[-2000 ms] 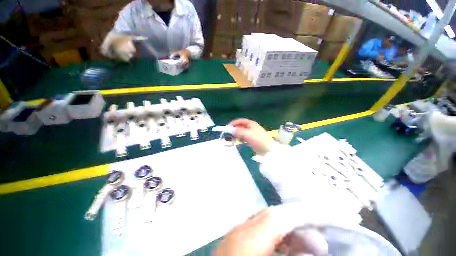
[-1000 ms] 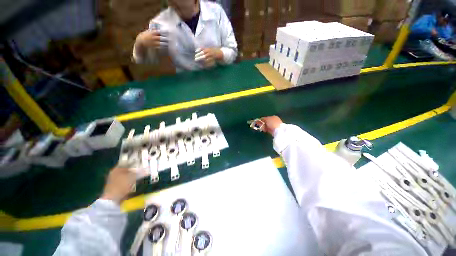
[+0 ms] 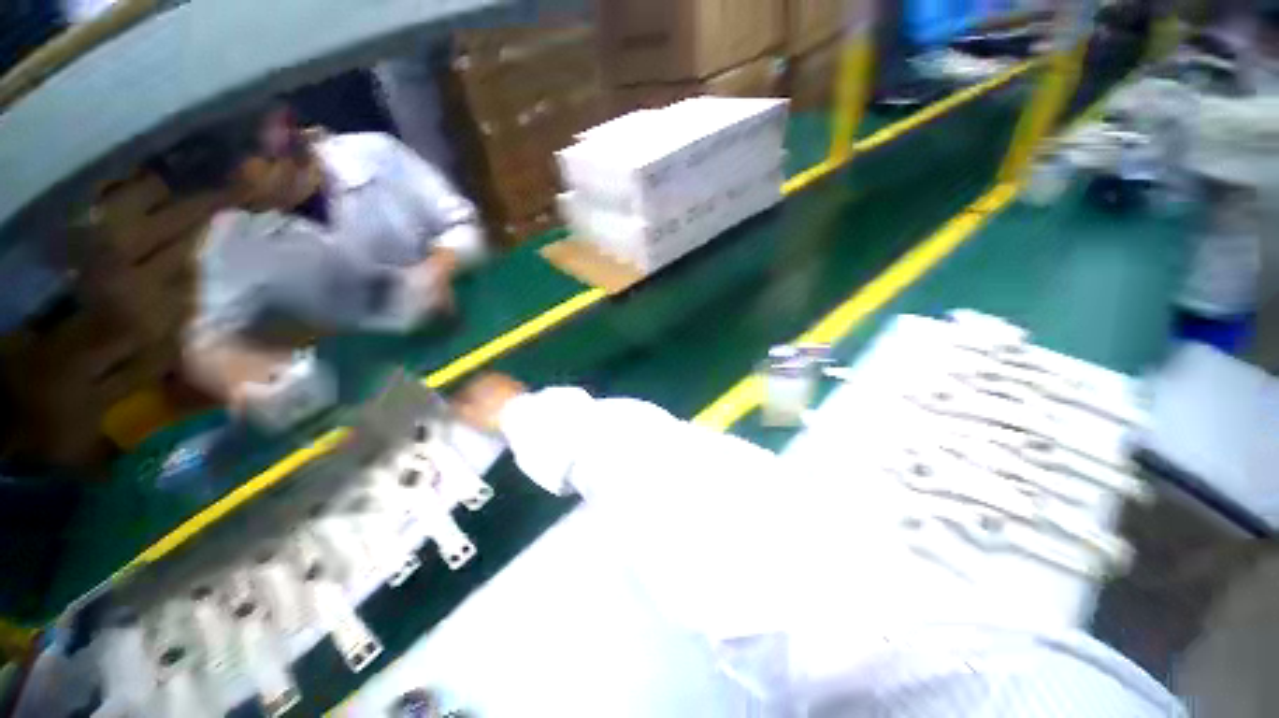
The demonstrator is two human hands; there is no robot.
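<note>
The carrying sheet (image 3: pixel 484 446) with a row of white-strapped watches (image 3: pixel 330 596) lies at a slant over the belt, its grey far edge raised beside the far yellow rail. My right hand (image 3: pixel 491 401) is at its right end, fingers blurred but closed on the edge. My left hand is not in view. The white work sheet (image 3: pixel 519 617) is in front of me, partly behind my right sleeve, with one dark watch dial (image 3: pixel 414 704) at the bottom edge.
Another sheet with several watches (image 3: pixel 1010 463) lies on the right. A clear bottle (image 3: pixel 790 386) stands by the near yellow rail (image 3: pixel 912 267). White cartons (image 3: pixel 673 183) are stacked on brown cardboard across the belt. A person opposite (image 3: pixel 337 239) leans forward, holding a white box (image 3: pixel 291 389).
The view has turned right and tilted. My right hand has moved left to the carrying sheet, whose far edge is now raised. My left hand has left the view. The person opposite has bent forward.
</note>
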